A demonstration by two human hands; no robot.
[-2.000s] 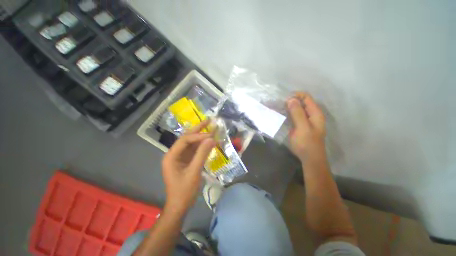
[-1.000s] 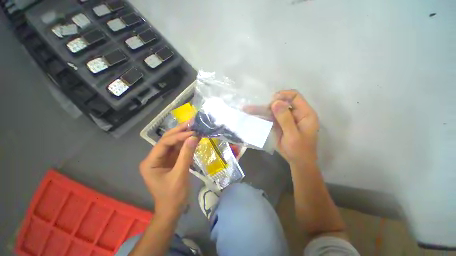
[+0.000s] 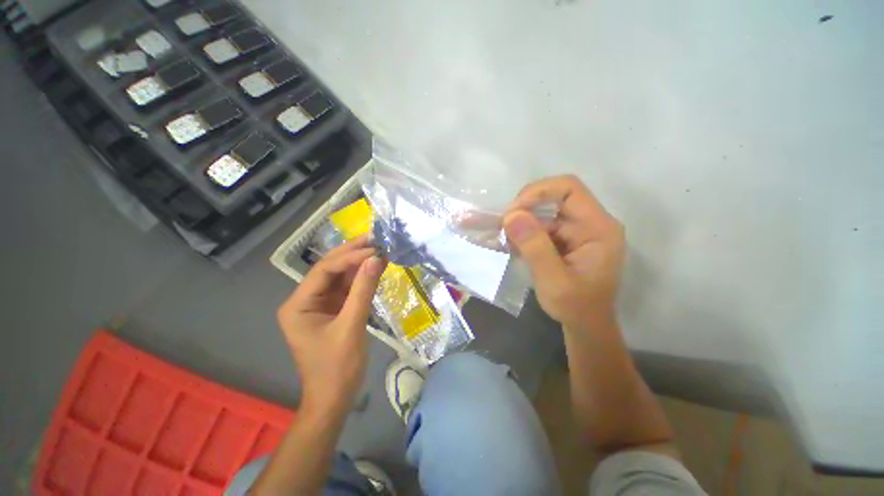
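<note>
A clear zip-lock parts bag (image 3: 467, 254) with a white label and dark small parts inside is held up between my hands. My left hand (image 3: 334, 315) pinches its left edge near the dark parts. My right hand (image 3: 567, 247) grips its right end between thumb and fingers. Below the bag, the off-white parts bin (image 3: 293, 254) holds yellow-marked bags (image 3: 412, 300) and other clear bags, partly hidden by my left hand and the held bag.
Stacked black phone trays (image 3: 218, 208) with phones in separate pockets stand at the upper left. A red tray (image 3: 160, 421) lies on the grey floor at the lower left. A pale wall (image 3: 678, 174) fills the right side. My knees and a shoe show below.
My left hand has moved left and now pinches the bag. The bag has moved left and is spread between my hands, turned slightly. The right hand has shifted slightly left.
</note>
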